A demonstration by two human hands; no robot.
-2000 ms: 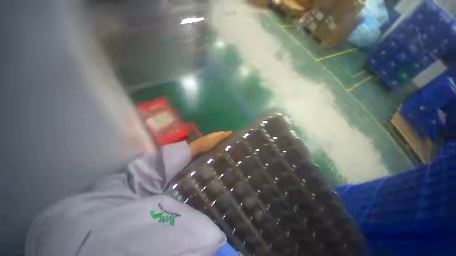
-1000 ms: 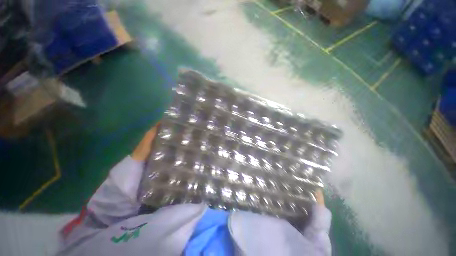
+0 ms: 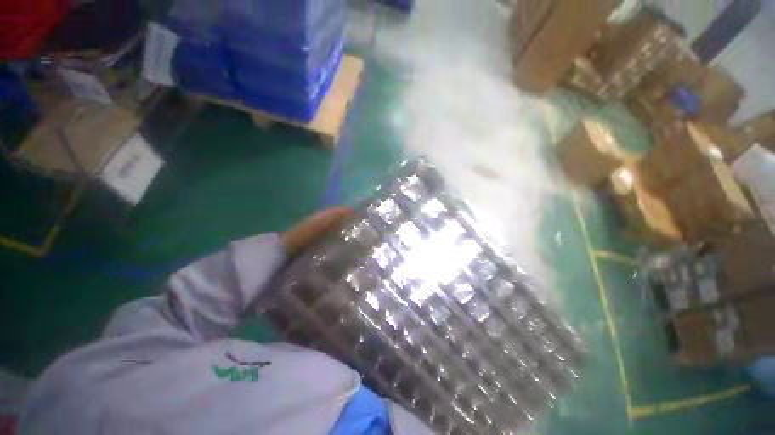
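Note:
A shiny grey-brown stack of blister trays with a grid of square pockets is held in front of my body, tilted, with strong glare near its middle. My left hand grips its upper left edge; the fingers are partly hidden at the edge. My right hand is not in view. The pale smock with a green logo shows at the lower left, its sleeve leading to my left hand.
Blue totes stand on a wooden pallet at the upper left. Cardboard cartons are stacked on the right. A pale path crosses the green floor, with a yellow line beside it. A carton with a white sheet is at the left.
The view has moved on through the plant: the blue totes are nearer and cartons now show at right. The trays have turned in the view, and my right hand has gone out of sight.

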